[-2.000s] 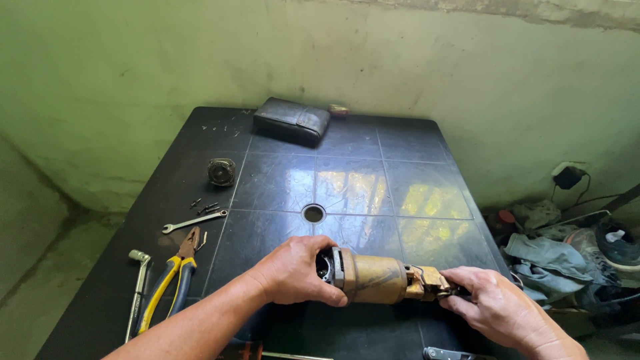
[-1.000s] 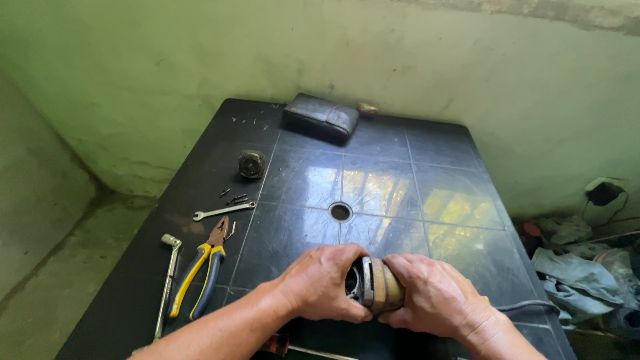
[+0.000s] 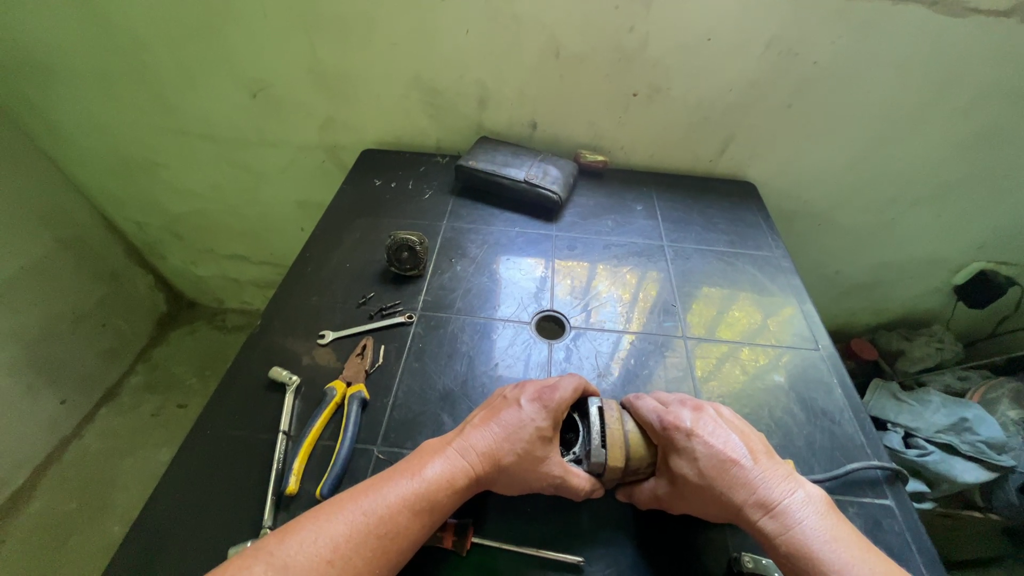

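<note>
My left hand (image 3: pixel 528 436) grips the metal gear-housing end of a worn yellow-brown power tool body (image 3: pixel 628 442), with an open round cavity facing left. My right hand (image 3: pixel 700 452) wraps around the yellow-brown casing, hiding the rear part; a grey cord (image 3: pixel 860 470) runs out to the right. Left of my hands lie pliers with yellow and blue handles (image 3: pixel 328 428), a combination wrench (image 3: pixel 364 328), several screws (image 3: pixel 386 309) and a round metal flange part (image 3: pixel 406 254). A screwdriver (image 3: pixel 524 548) lies nearer the front, partly behind my left forearm.
A jointed socket wrench (image 3: pixel 280 448) lies at the left of the black table (image 3: pixel 480 384), which has a round hole (image 3: pixel 550 326). At the back sit a black case (image 3: pixel 516 172) and a small red object (image 3: pixel 592 160). Blue-grey cloth (image 3: pixel 936 428) is heaped beyond the right edge.
My right hand has moved from the narrow rear end of the tool to its casing, close beside my left hand. The view has shifted somewhat left.
</note>
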